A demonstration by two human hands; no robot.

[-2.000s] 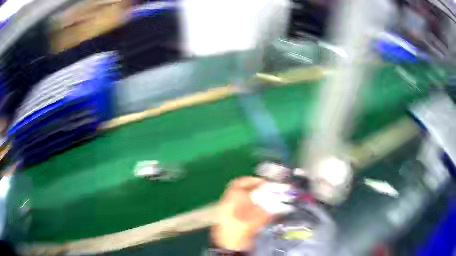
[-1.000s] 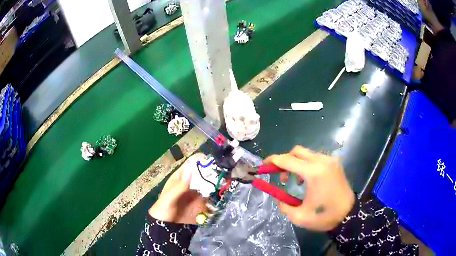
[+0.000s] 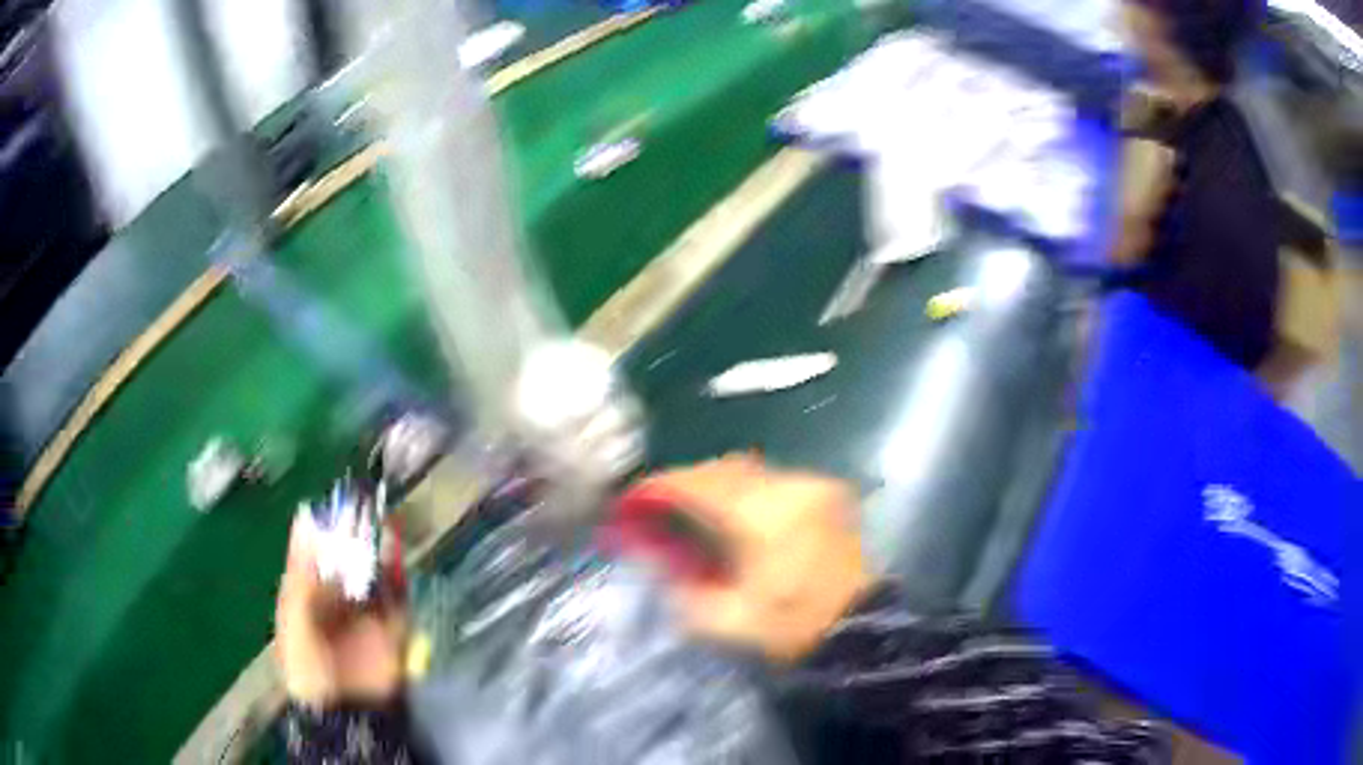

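Note:
The frame is blurred. My left hand (image 3: 341,635) holds a wired board assembly (image 3: 347,550) with a white part, over the near edge of the green belt. My right hand (image 3: 785,553) is around the red handles of the cutters (image 3: 673,535), near the foot of the white post; the jaws are too blurred to make out. A crinkled clear plastic bag (image 3: 576,643) lies between and below my hands.
A white post (image 3: 464,239) and white glue bottle (image 3: 580,401) stand ahead. A white-handled tool (image 3: 771,374) lies on the dark side table. Assemblies (image 3: 217,471) sit on the belt. A blue box (image 3: 1181,523) and a person (image 3: 1218,209) are at right.
My left hand has moved left with the assembly, away from the cutters. My right hand has moved left, still holding the cutters. The view has turned right and blurred.

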